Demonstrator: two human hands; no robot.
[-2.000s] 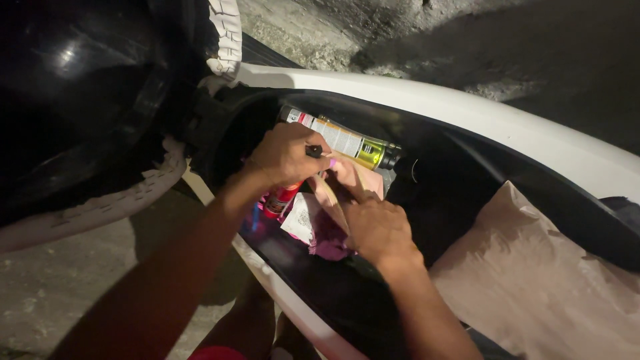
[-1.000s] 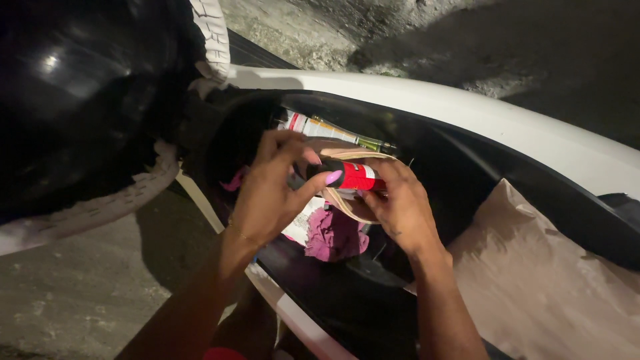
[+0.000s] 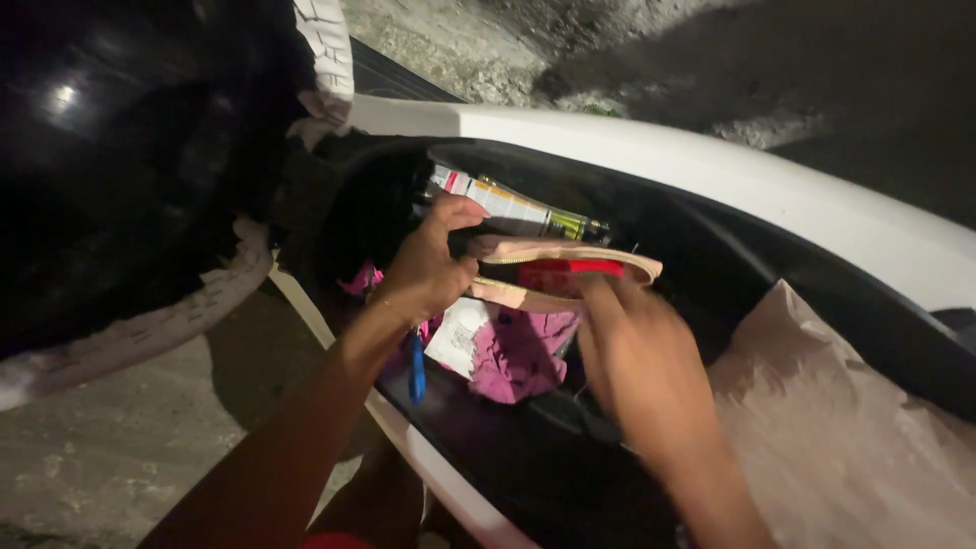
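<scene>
Over the storage compartment under a scooter's raised seat, my left hand (image 3: 435, 259) grips one end of a pale pink zippered pouch (image 3: 534, 299), its zip undone. A red item (image 3: 572, 268) lies within the pouch mouth. My right hand (image 3: 640, 351), blurred, is at the pouch's other end beside the red item; its fingertips are hidden, so its hold cannot be told. Behind the pouch rests a container with a white and yellow-green label (image 3: 511, 207). Crumpled purple cloth or paper (image 3: 522, 354) and a white printed paper (image 3: 459, 335) lie in front.
The raised black seat underside (image 3: 137, 152) fills the upper left. A pale plastic bag (image 3: 831, 419) occupies the compartment's right part. A blue strap (image 3: 416, 366) hangs near my left wrist. The scooter's white body edge (image 3: 648, 152) runs along the far side.
The red cylinder with a black end, held between both hands a second ago, is no longer between them; a red item now shows inside the pouch. My left hand now grips the pouch's end.
</scene>
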